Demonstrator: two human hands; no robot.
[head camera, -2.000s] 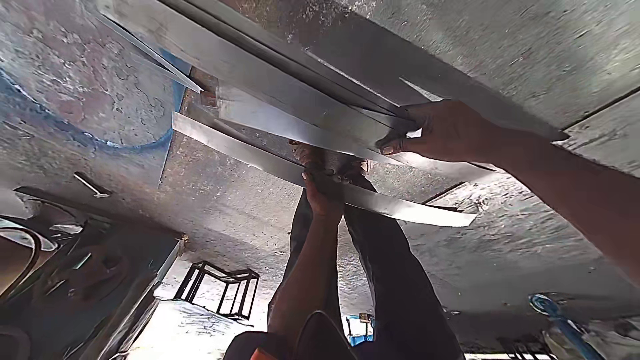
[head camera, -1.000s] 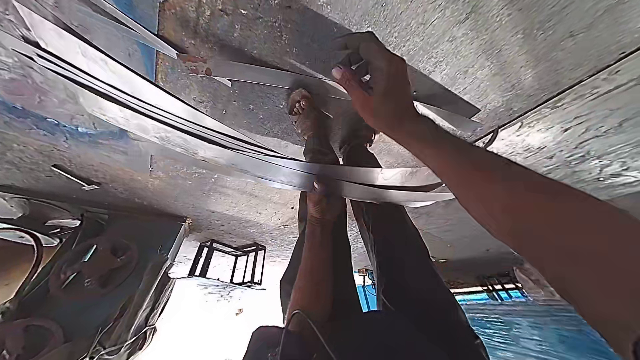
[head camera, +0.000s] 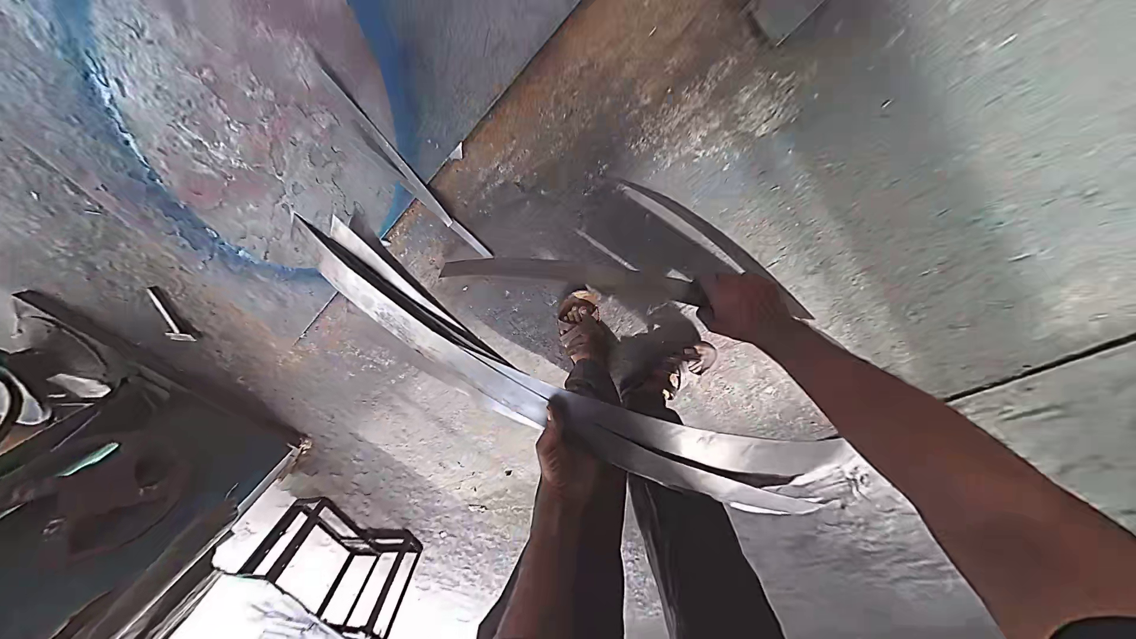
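Observation:
Several long, thin sheet-metal strips (head camera: 497, 380), fanned apart at their ends, are gripped near the middle by my left hand (head camera: 565, 448). Beyond them, my right hand (head camera: 745, 306) is closed on the end of a separate metal strip (head camera: 524, 269), low over the floor. Its fingertips are partly hidden. Another metal strip (head camera: 692, 226) lies just beyond my right hand, slanting past it. One more narrow strip (head camera: 404, 164) lies on the floor farther off to the left.
My feet (head camera: 581, 306) stand on the concrete floor just beyond the held strips. A black metal frame (head camera: 333, 541) stands at the lower left, near a dark machine or bench (head camera: 115, 497). A small metal piece (head camera: 169, 315) lies on the floor at left. A blue painted ring (head camera: 124, 133) marks the floor.
My right hand, raised with its fingers apart one second ago, is now closed on a strip near the floor. My left hand keeps hold of its bundle. The view has shifted.

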